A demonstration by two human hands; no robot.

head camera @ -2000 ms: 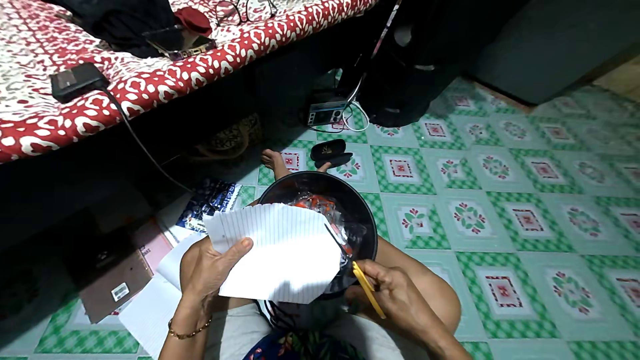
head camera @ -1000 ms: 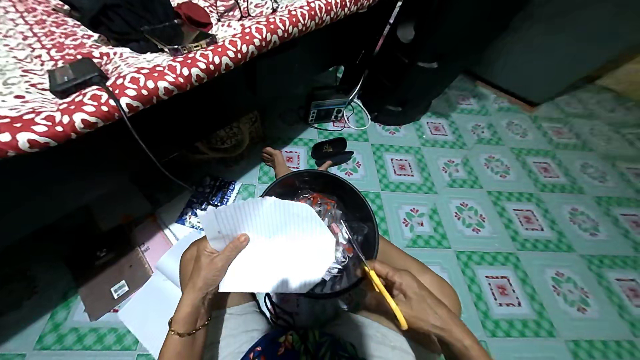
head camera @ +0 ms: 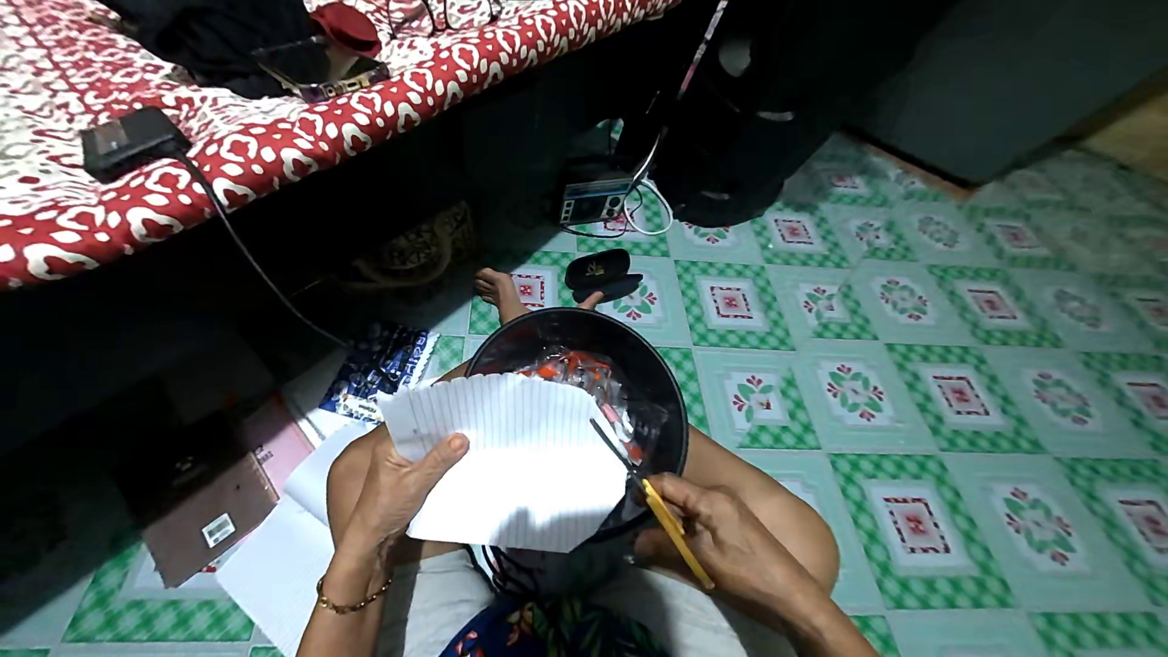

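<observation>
My left hand point(head camera: 401, 488) pinches the left side of a lined paper sheet point(head camera: 520, 465), thumb on top. The sheet has a wavy upper edge and lies over part of a round black bin point(head camera: 673, 401) between my legs. Scissors with yellow handles point(head camera: 675, 529) are in my right hand point(head camera: 730, 543), at the sheet's right edge, blades pointing up and left. One blade shows beside the paper; whether the other is beneath it I cannot tell. Clear plastic wrappers with orange parts point(head camera: 579, 370) lie inside the bin.
An open notebook point(head camera: 283, 557), a brown folder or book point(head camera: 210, 511) and a blue patterned packet point(head camera: 379, 365) lie at left. Beyond the bin are an open black case point(head camera: 602, 274) and a radio-like device point(head camera: 593, 203) with cables. A black device point(head camera: 135, 144) with a cord rests on the bed.
The scissors have shifted along the sheet's right side, and their blades point up and left beside it. The paper's right edge looks different from two seconds ago. My left hand keeps its hold.
</observation>
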